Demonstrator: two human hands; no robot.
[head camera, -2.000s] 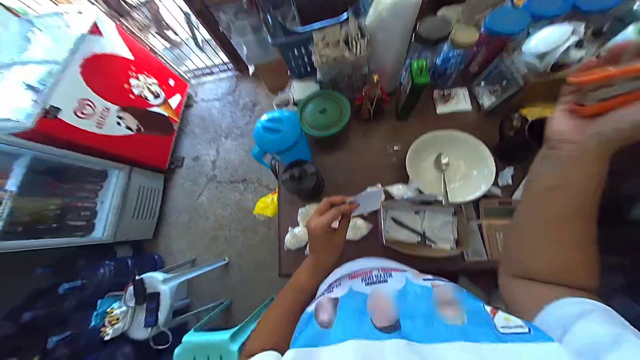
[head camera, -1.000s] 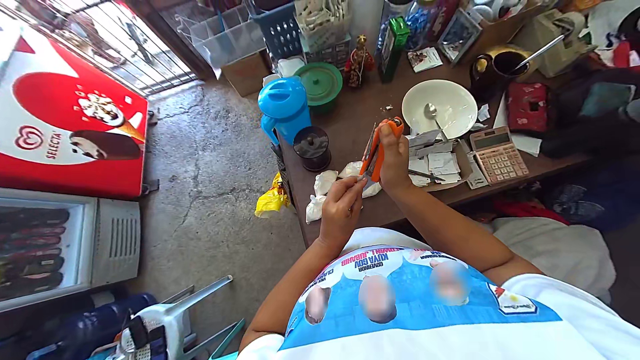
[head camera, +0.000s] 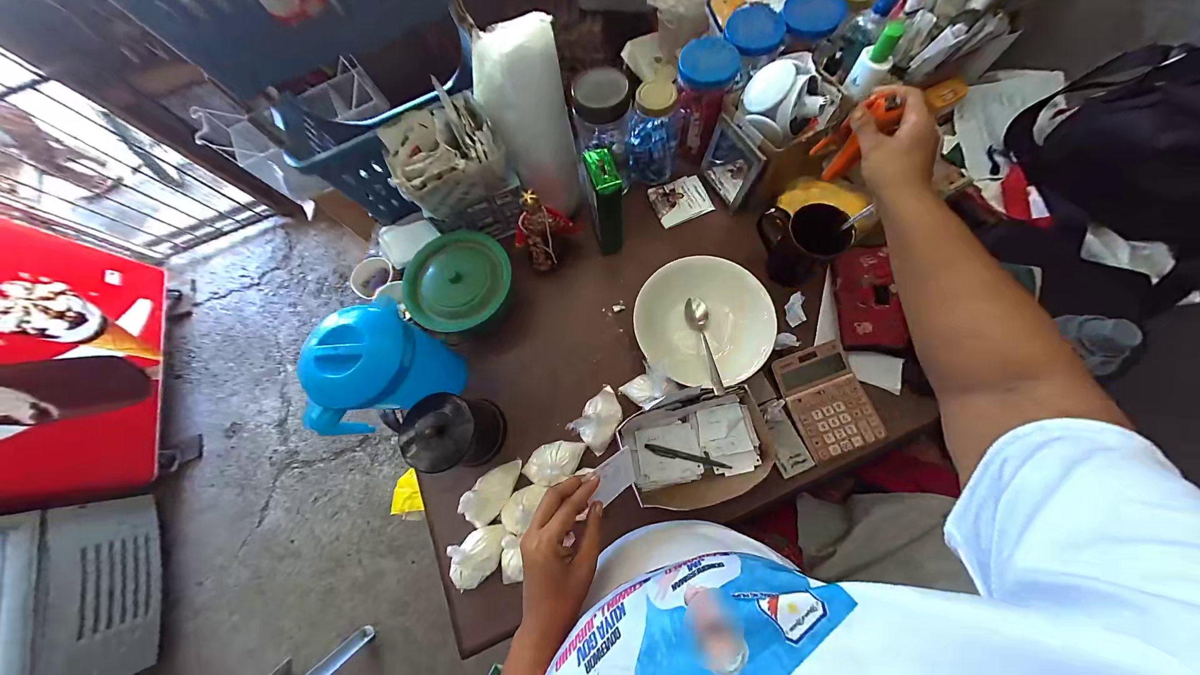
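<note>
My left hand (head camera: 561, 530) holds a small whitish piece of paper or plastic (head camera: 611, 476) at the table's front edge. Several knotted plastic bags of pale powder (head camera: 490, 492) lie beside it. My right hand (head camera: 898, 141) is raised at the back right, gripping an orange-handled tool (head camera: 867, 127), perhaps scissors, over a box of odds and ends. Right of my left hand, an open carton (head camera: 647, 497) holds paper slips (head camera: 698, 441) with a black pen (head camera: 687, 457) on them. Behind it is a white bowl (head camera: 661, 319) with a metal spoon (head camera: 697, 314).
A brown calculator (head camera: 830, 403) lies right of the carton, near a red pouch (head camera: 867, 298) and a dark mug (head camera: 814, 234). At the left stand a blue pitcher (head camera: 352, 356), a black-lidded container (head camera: 439, 433) and a green lidded bowl (head camera: 457, 281). Lidded jars (head camera: 708, 84) line the back.
The hands, together over the bags one second ago, are now apart. My right hand has moved to the back right with the orange-handled tool. The view has shifted.
</note>
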